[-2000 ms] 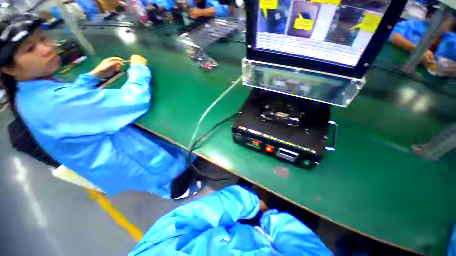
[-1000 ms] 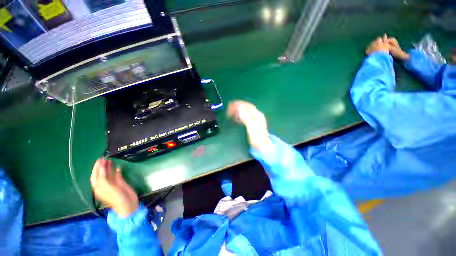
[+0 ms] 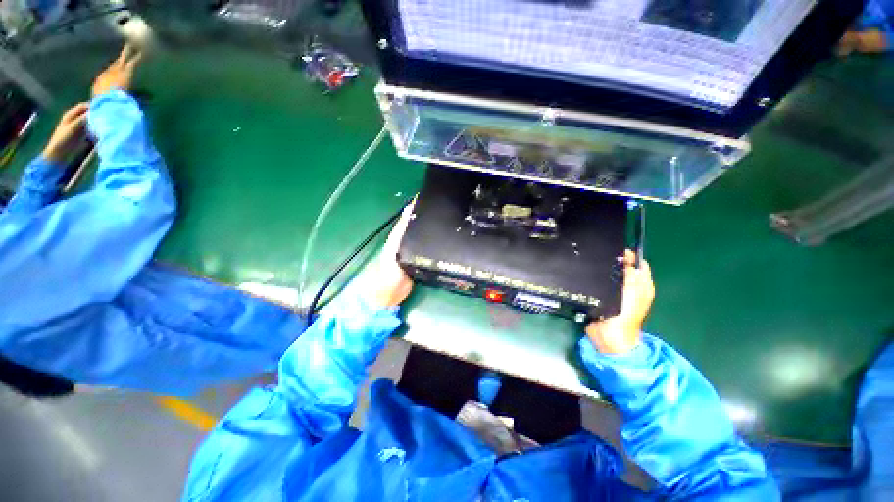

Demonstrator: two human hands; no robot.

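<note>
The flat black press fixture [image 3: 520, 255] lies on the green bench in front of me, with white lettering and a red light on its front edge. A small metallic nest [image 3: 515, 211] sits at the centre of its top. My left hand [image 3: 392, 267] grips the fixture's left side, its fingers partly hidden along the edge. My right hand [image 3: 627, 306] grips the right front corner, beside the side handle [image 3: 635, 230]. A clear acrylic guard [image 3: 559, 147] stands above the back of the fixture.
A large display [image 3: 588, 49] is above the guard. A pale hose [image 3: 338, 196] and a black cable [image 3: 358, 253] run at the left. A neighbour's blue sleeve [image 3: 127, 147] is at left, another at the right edge. A metal upright [image 3: 833, 221] stands right.
My hands were apart from the fixture, one on either side; now both hold its sides. The view has swung left, so the left neighbour shows again.
</note>
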